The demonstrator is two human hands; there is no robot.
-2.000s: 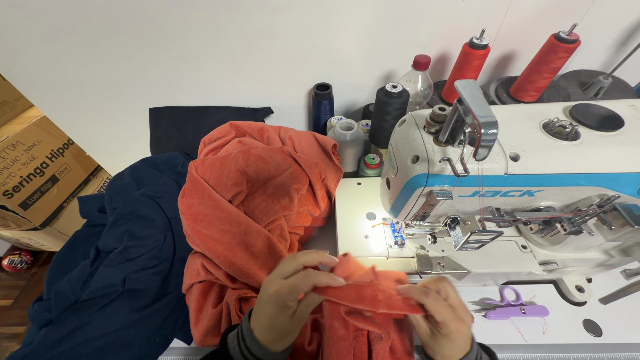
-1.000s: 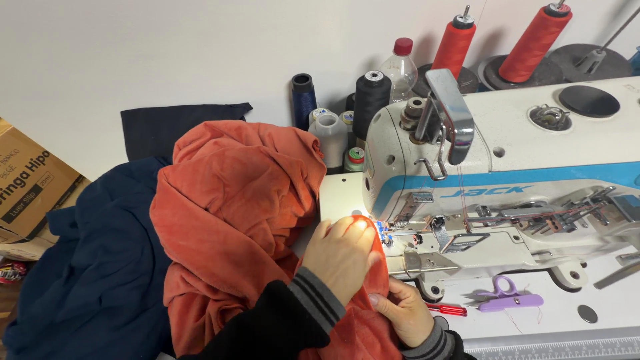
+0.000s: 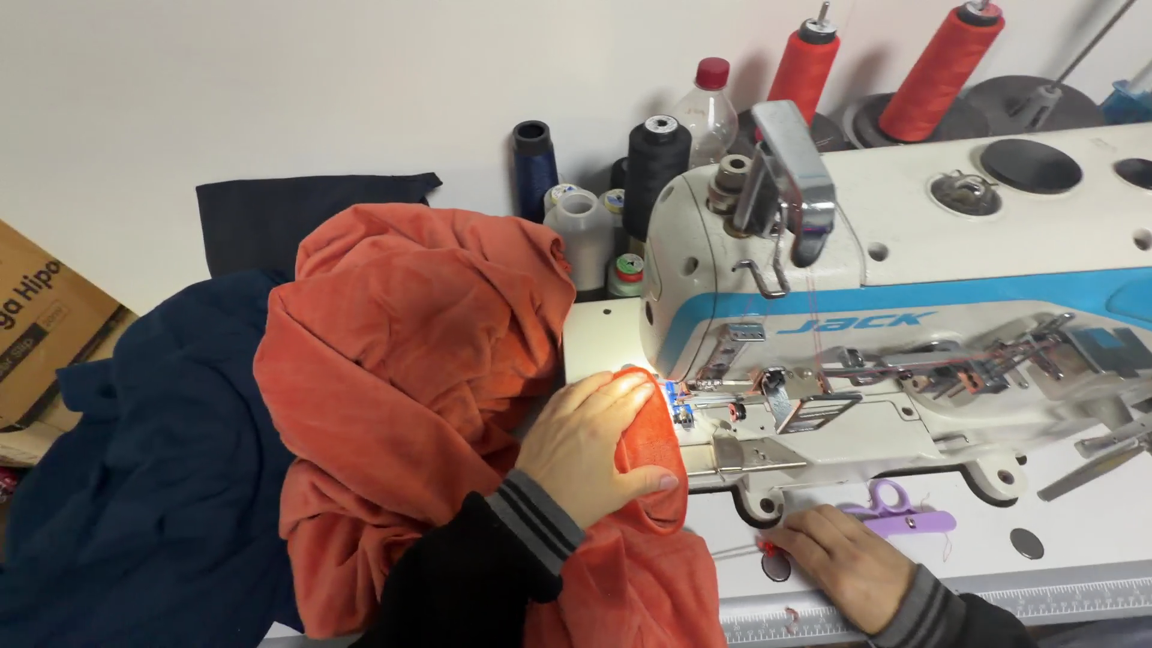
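Note:
My left hand (image 3: 589, 450) lies flat on the folded edge of an orange fabric piece (image 3: 661, 450), pressing it beside the lit needle area of a white and blue Jack sewing machine (image 3: 864, 315). The rest of the orange fabric (image 3: 396, 333) is heaped to the left. My right hand (image 3: 837, 558) rests on the table at the front of the machine, its fingertips on the red handle of a small tool (image 3: 767, 547) with a thin metal shaft. Just behind that hand lie purple thread snips (image 3: 909, 522).
Navy fabric (image 3: 153, 432) and a cardboard box (image 3: 45, 324) are at the left. Thread cones, including a black one (image 3: 657, 171) and a red one (image 3: 940, 72), and a clear bottle (image 3: 708, 117) stand behind. A metal ruler (image 3: 1053, 594) runs along the front edge.
Both hands held the orange fabric two seconds ago. It now lies beside the needle area under my left hand; my right hand has let go and moved right to the red-handled tool.

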